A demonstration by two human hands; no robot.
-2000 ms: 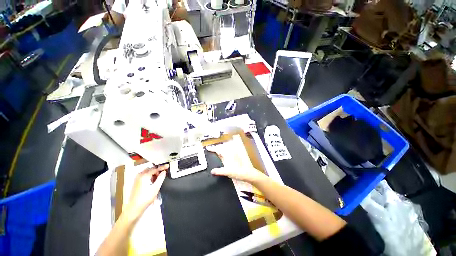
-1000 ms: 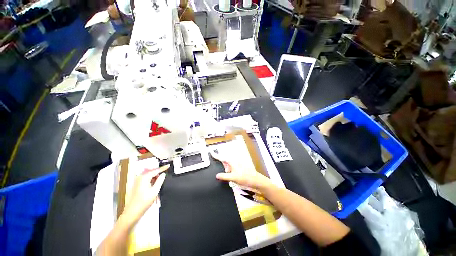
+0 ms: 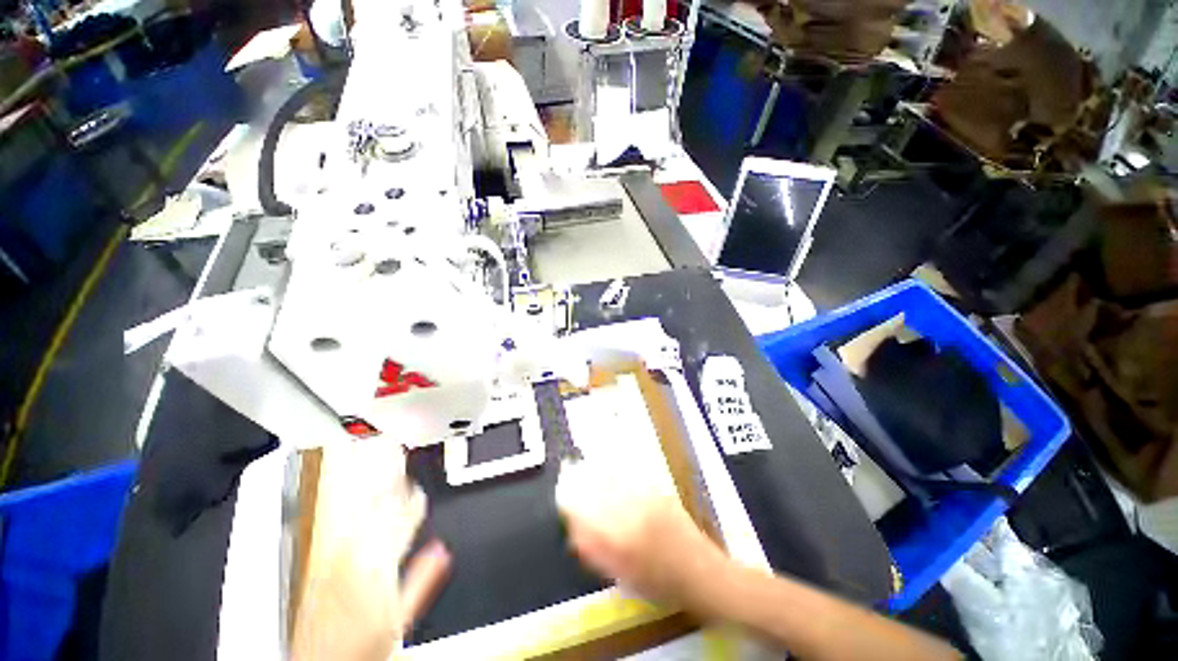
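The black panel (image 3: 497, 549) lies flat on the white template (image 3: 255, 568) under the machine head (image 3: 375, 323). The hollow white presser frame (image 3: 495, 449) rests on the panel; dark material shows inside it. My left hand (image 3: 362, 549), blurred, lies at the panel's left edge, thumb apart from the fingers, with nothing visible in it. My right hand (image 3: 627, 523), also blurred, lies at the panel's right edge with fingers bent; whether it grips anything is hidden. A yellow tape strip (image 3: 536, 625) crosses in front of the panel.
White labels (image 3: 734, 407) lie on the dark tabletop right of the template. A blue bin (image 3: 924, 568) with black and grey pieces stands at right, a clear plastic bag (image 3: 1021, 600) beside it. Another blue bin (image 3: 58, 517) is at left. A tablet-like screen (image 3: 775, 220) stands behind.
Both hands have moved back toward me along the panel's sides. The panel's front part no longer overlaps the yellow front strip. The snips beside my right hand are no longer visible.
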